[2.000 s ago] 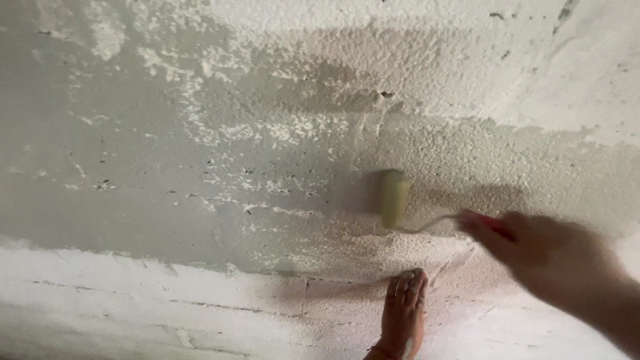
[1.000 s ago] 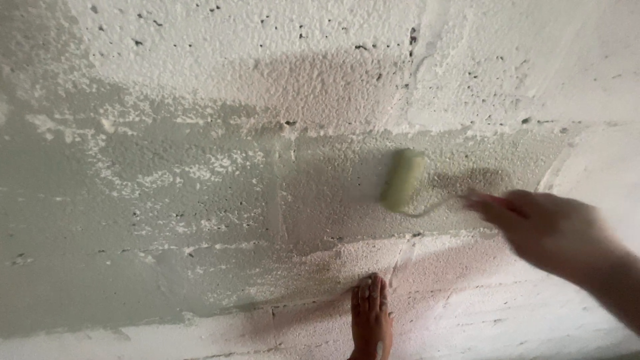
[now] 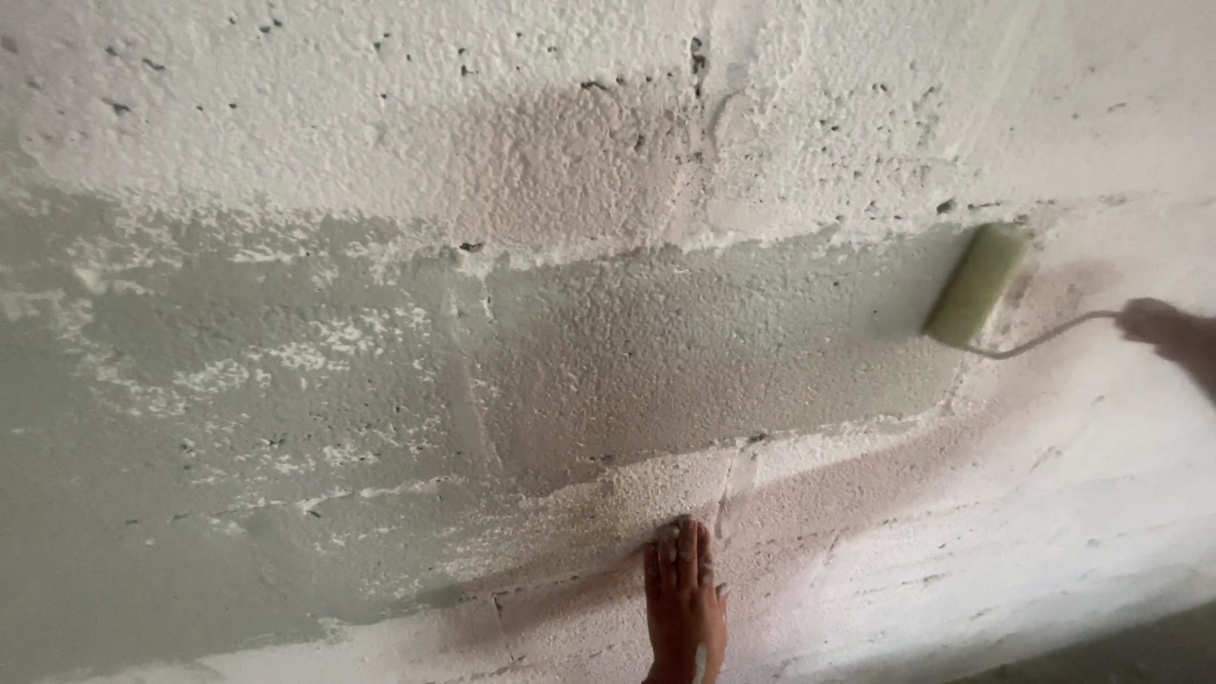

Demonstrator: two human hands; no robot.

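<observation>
At the right edge, my right hand (image 3: 1167, 332) grips the handle end of a small paint roller (image 3: 978, 285); the handle itself is mostly hidden in the fist. The roller's greenish sleeve lies against the rough wall, at the right end of a grey-green painted band (image 3: 722, 332). A thin bent wire frame joins sleeve and hand. Lower down, near the middle, my left hand (image 3: 686, 598) rests with its fingertips on the unpainted pale wall, just below the band. It holds nothing, and its fingers lie close together but extended. Whitish smears mark its fingers and wrist.
Rough whitish wall (image 3: 332, 123) with small pits and cracks lies above the band. A wide grey-green area (image 3: 114, 532) with white patches fills the left. Pale wall (image 3: 997, 532) runs below right, and a dark strip (image 3: 1121, 646) shows in the bottom right corner.
The roller in my right hand has moved right along the wall, and the grey-green band reaches farther right. My left hand stays on the wall. The view has shifted.
</observation>
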